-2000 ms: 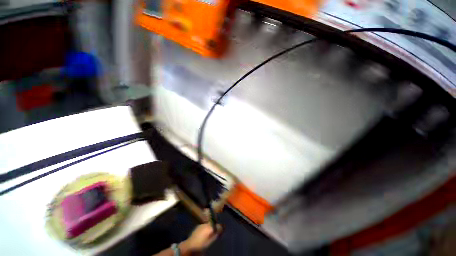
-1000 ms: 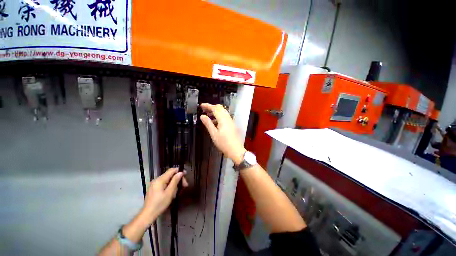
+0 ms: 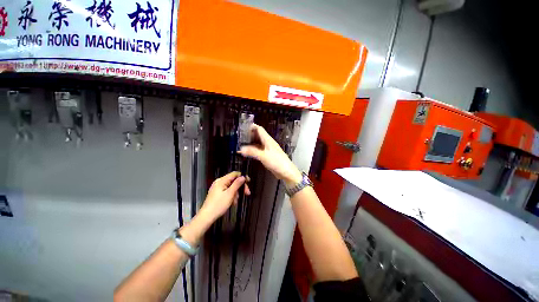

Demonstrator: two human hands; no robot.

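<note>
A row of silver hanging clips runs under the orange hood; one clip (image 3: 246,122) is at my right hand. My right hand (image 3: 264,152), with a wristwatch, has its fingers and thumb at this clip's lower part. My left hand (image 3: 229,192), with a bracelet, is just below, its fingertips closed on a thin black strap (image 3: 234,242) that hangs down. The strap's upper end is hidden behind the fingers and dark background. Other black straps hang from the clip to the left (image 3: 192,121).
The orange hood (image 3: 260,53) with a sign spans the top. The machine's pale side post (image 3: 298,171) stands right of my hands. Farther right are an orange control box (image 3: 437,138) and a white-topped surface (image 3: 449,206). More clips (image 3: 129,115) hang at left.
My left hand has risen with the strap towards the clip. My right hand has closed in from beside the clip onto its lower part. The view has shifted a little left.
</note>
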